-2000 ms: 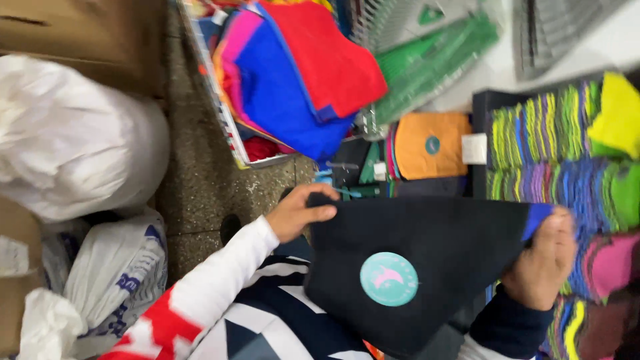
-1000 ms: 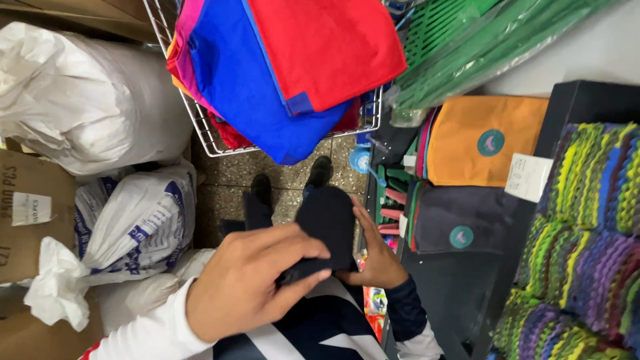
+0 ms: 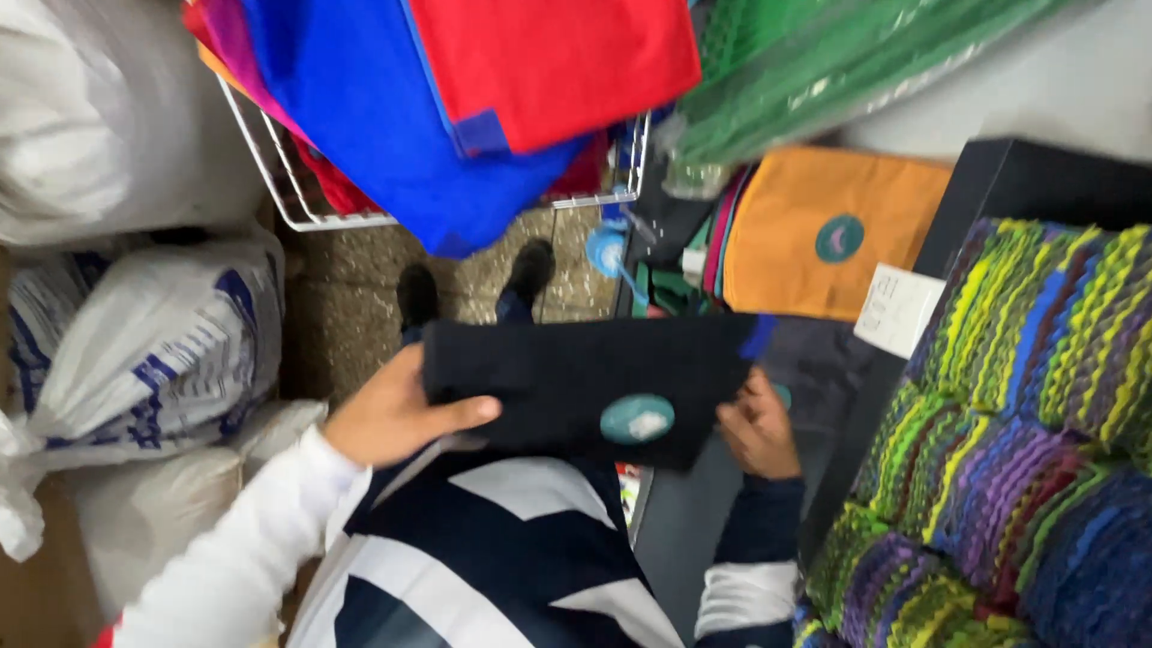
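A black fabric piece (image 3: pixel 549 373) with a teal oval patch and a blue corner tab is stretched flat between both hands in front of my body. My left hand (image 3: pixel 396 414) grips its left end, thumb on top. At its right end, my right hand (image 3: pixel 760 427) pinches the edge below the blue tab. Just beyond, to the right, lie an orange fabric piece (image 3: pixel 819 243) with a round teal patch and a dark grey fabric piece (image 3: pixel 819 360), partly covered by my right hand and the black fabric.
A white wire basket (image 3: pixel 315 220) holds red and blue fabric ahead. Stacked multicoloured knitted items (image 3: pixel 1008 351) fill a black box (image 3: pixel 985 180) at right, beside a small white card (image 3: pixel 898 310). White plastic sacks (image 3: pixel 162 360) stand at left. Green mesh in clear plastic (image 3: pixel 810 90) lies at upper right.
One second ago the black fabric was bunched between my hands close together; now they are apart with it spread flat, patch showing. Two seconds ago it was also spread, in a larger shape.
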